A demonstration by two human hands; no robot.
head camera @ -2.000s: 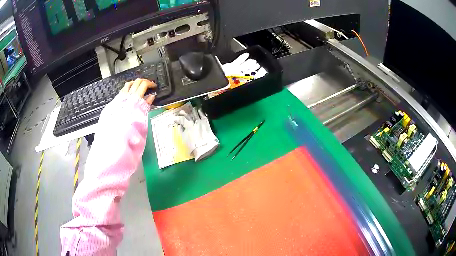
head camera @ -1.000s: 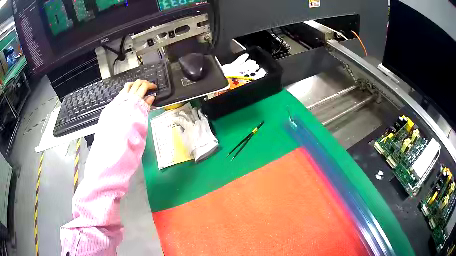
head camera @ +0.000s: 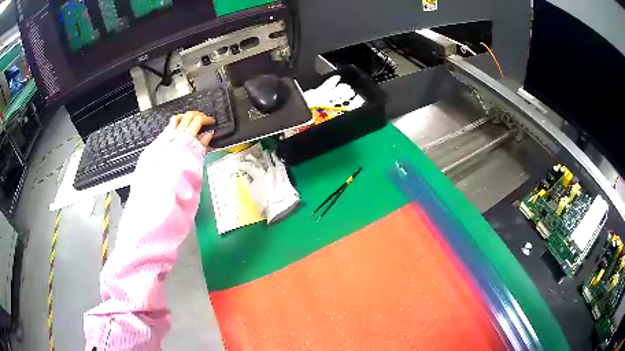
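Note:
My left hand, bare with a pink sleeve, rests palm down on the right end of the black keyboard. It holds nothing and its fingers are slightly bent over the keys. My right hand is not in view. A dark monitor above the keyboard shows green board images, cut off by the top edge. A black mouse lies on a dark pad right of the keyboard.
Black tweezers and whitish gloves on papers lie on the green mat, beyond the red mat. A black parts box stands behind. Populated boards sit on a black carrier at right.
The boards and the white bit beside them have shifted slightly right and down. The board image on the monitor has changed. My left hand has stayed at the same keyboard end.

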